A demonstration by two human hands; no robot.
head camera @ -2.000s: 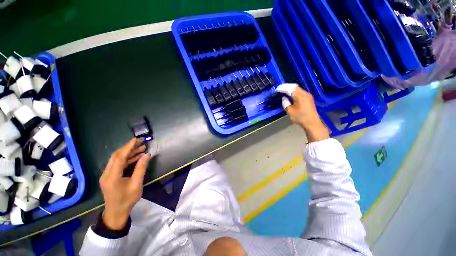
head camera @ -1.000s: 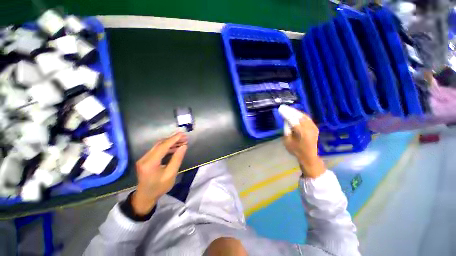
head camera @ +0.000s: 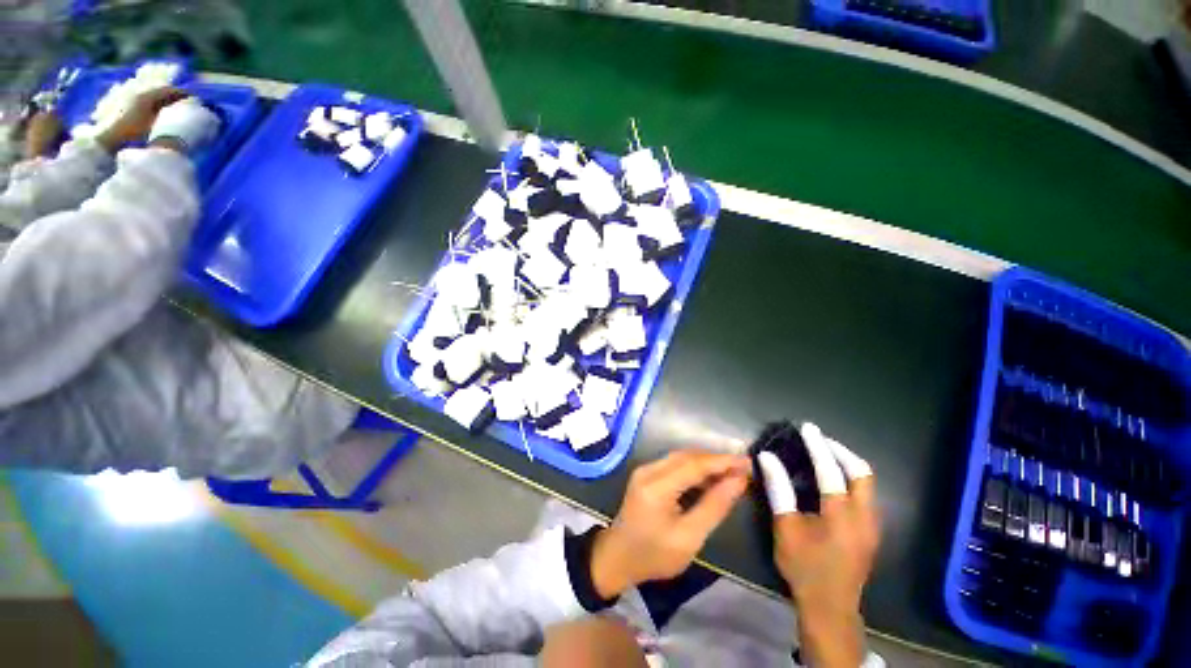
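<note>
My right hand (head camera: 825,529), with white finger cots, has its fingers over a dark black unit (head camera: 780,450) at the bench. My left hand (head camera: 664,519) is bare, its thumb and forefinger pinched together at the unit's left side. Whether they grip part of it is hidden. The parts tray (head camera: 664,372), blue, lies left of my hands, heaped with black-and-white parts (head camera: 555,313) with thin pale leads. The finished-unit tray (head camera: 973,502) lies to the right with black units (head camera: 1064,535) in rows, some with silvery faces and pins.
A blue tray (head camera: 268,242) at the left holds a few black-and-white parts. A neighbouring worker's sleeve (head camera: 98,248) and hands are at the far left. A metal post (head camera: 455,65) stands beside the green belt (head camera: 810,144). Another blue tray (head camera: 901,29) lies across the belt.
The view has swung left, showing the neighbour and a further tray. My right hand has come from the finished-unit tray to the black unit beside my left hand.
</note>
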